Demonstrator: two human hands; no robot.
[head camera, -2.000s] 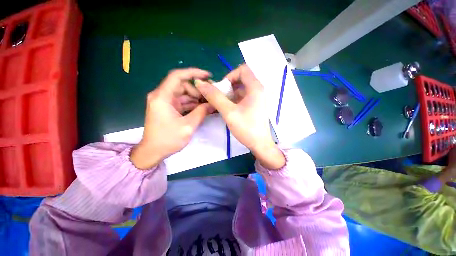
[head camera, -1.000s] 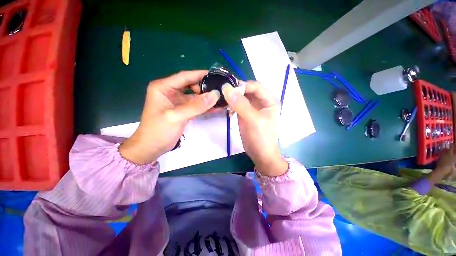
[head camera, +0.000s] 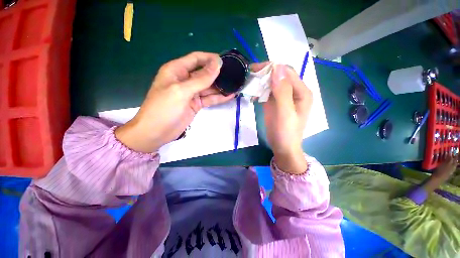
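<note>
My left hand (head camera: 174, 95) holds a round black watch head (head camera: 232, 74) by its edge, its dark face towards me, above the white paper (head camera: 212, 135). My right hand (head camera: 288, 103) pinches a crumpled white cloth (head camera: 259, 84) just right of the watch head; the cloth is at or very near its rim. Another dark round piece (head camera: 182, 134) shows partly beside my left wrist, on the paper. A blue stick (head camera: 237, 123) lies on the paper below the watch head.
Large red tray (head camera: 30, 90) at left; yellow tool (head camera: 128, 22) at upper left. At right are a pale post (head camera: 373, 33), several blue sticks (head camera: 367, 83), dark watch heads (head camera: 358, 114), a white bottle (head camera: 406, 80) and a red tray (head camera: 444, 123). A person's green sleeve (head camera: 368, 201) is at lower right.
The watch head has turned its dark face into view. My right hand has moved right, off the watch face, with the cloth now clearly visible. The bench view has shifted slightly.
</note>
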